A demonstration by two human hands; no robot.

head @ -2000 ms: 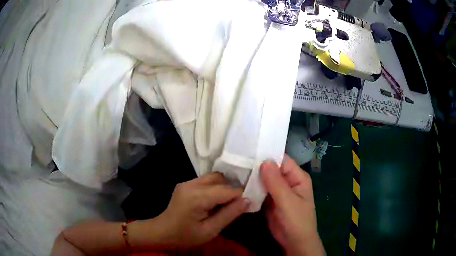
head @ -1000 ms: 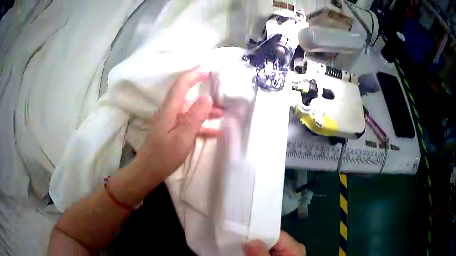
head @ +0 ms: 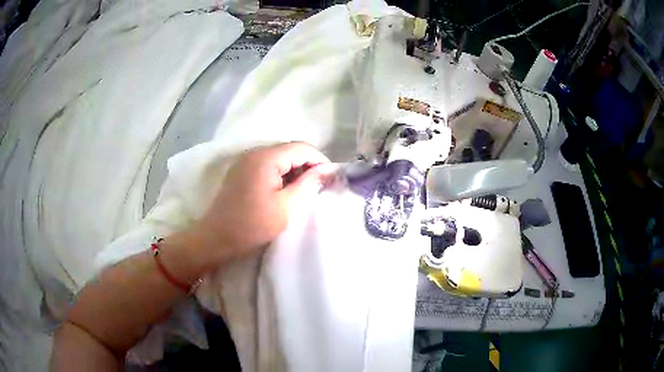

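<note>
The white fabric piece [head: 327,290] hangs from the machine toward me, its straight folded band [head: 392,312] running down from the presser foot area [head: 389,207]. My left hand [head: 266,192] is beside the foot, its thumb and fingers pinching the white fabric, bright under the light. My right hand is out of the picture. The cream-white overlock machine [head: 393,80] stands behind and right of the hand. Its front cover [head: 488,251] has a yellow patch.
A large white cloth pile [head: 80,145] fills the left. Right of the foot are the pale lamp head [head: 480,179], pinkish snips [head: 540,263] and a black flat rectangle [head: 575,229]. Thread cones [head: 540,69] stand behind. Ruler tape [head: 466,311] lines the table's front edge.
The view has tilted up, showing more of the machine. My left hand moved from the fabric's lower end to beside the foot and pinches fabric there. My right hand has left the picture.
</note>
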